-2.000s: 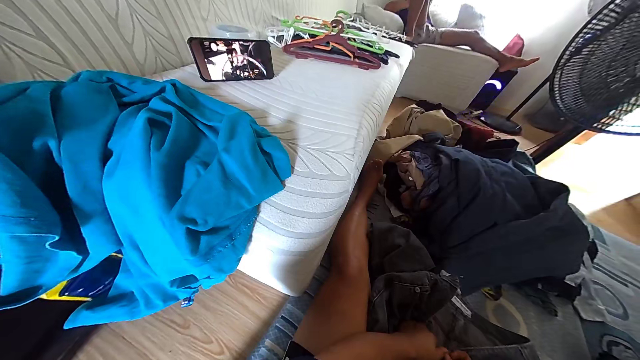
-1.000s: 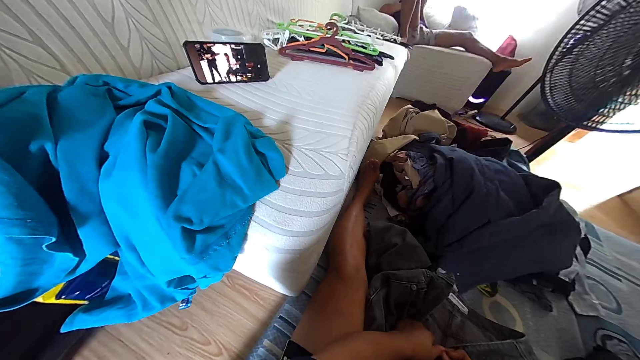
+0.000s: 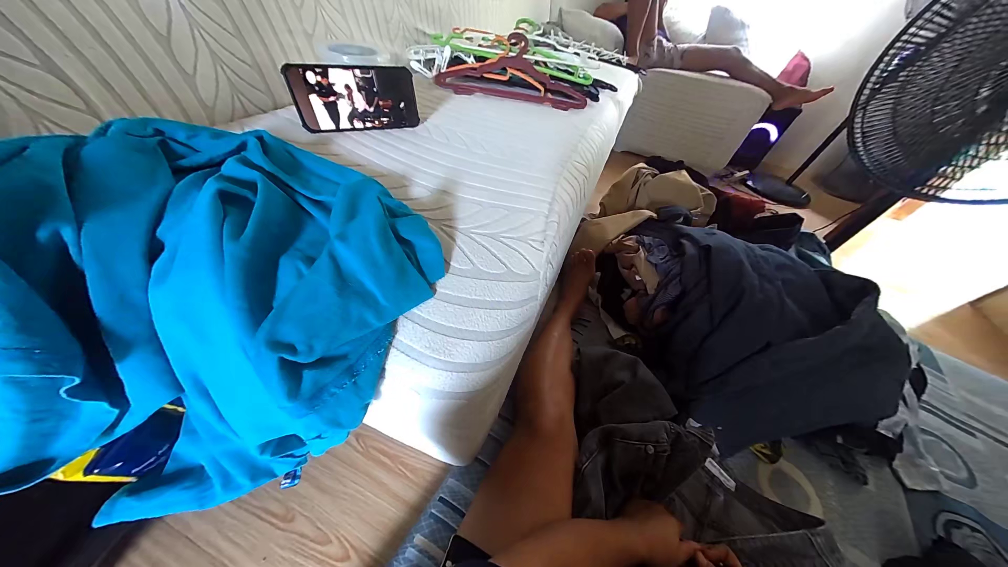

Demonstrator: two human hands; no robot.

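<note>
At the bottom edge, my left hand [image 3: 650, 534] is curled on a pair of dark grey denim jeans [image 3: 642, 453], its fingertips partly hidden. Beside it, fingers that look like those of my right hand [image 3: 717, 554] show at the frame's edge, the rest cut off; their grip is unclear. The jeans lie crumpled beside my bare leg, their waistband spread to the right. A large dark navy cloth [image 3: 772, 339] is heaped just beyond them. Farther off lie beige garments [image 3: 654, 193] and other clothes.
Bright blue fabric [image 3: 276, 291] covers the left side. On the white mattress [image 3: 496, 197] stand a propped phone [image 3: 354, 98] and a pile of plastic hangers [image 3: 516, 75]. A black fan [image 3: 929, 102] is at upper right. Another person's leg [image 3: 724, 63] rests on furniture behind.
The picture on the phone's screen has changed. My hands and the clothes show no plain change.
</note>
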